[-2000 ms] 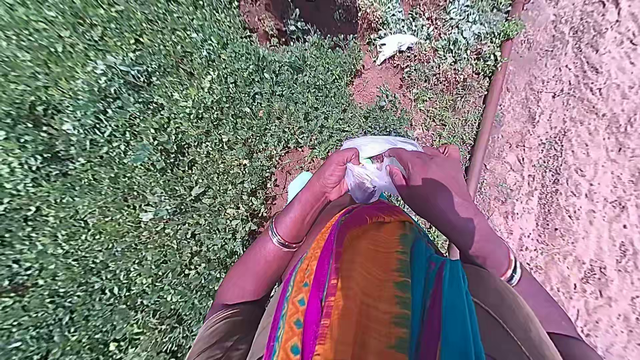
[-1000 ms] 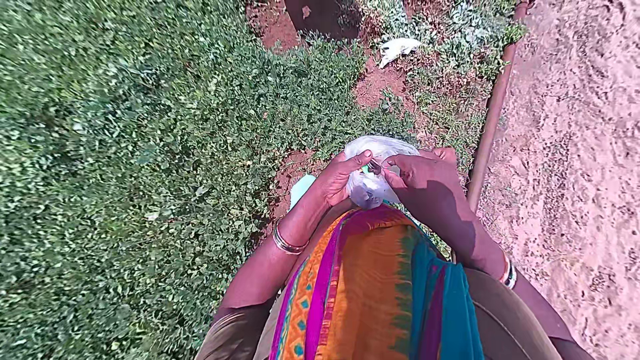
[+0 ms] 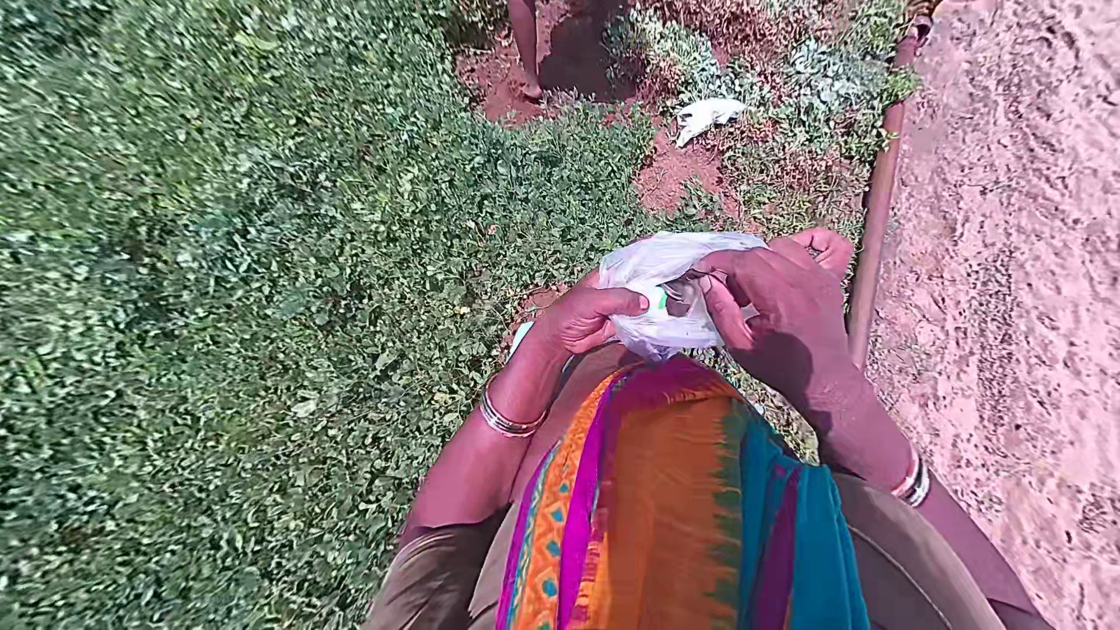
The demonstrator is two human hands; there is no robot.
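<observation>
A thin whitish plastic bag (image 3: 669,332) is held in front of my body, its mouth spread enough to show something dark and a bit of green and white inside. My left hand (image 3: 584,315) grips the bag's left edge, thumb on top. On the right side, my right hand (image 3: 774,302) has its thumb and fingertips at the bag's mouth, pinching the plastic. What the dark thing inside is, I cannot tell.
Dense low green plants (image 3: 262,289) cover the left. A brown pipe (image 3: 878,219) runs beside bare pinkish soil (image 3: 1006,219) on the right. Ahead lies a white piece of plastic or cloth (image 3: 707,115), near another person's bare leg (image 3: 525,48) and a shadow.
The bag's mouth is spread wider, and a dark thing now shows more plainly inside. Another person's leg has come into view at the top.
</observation>
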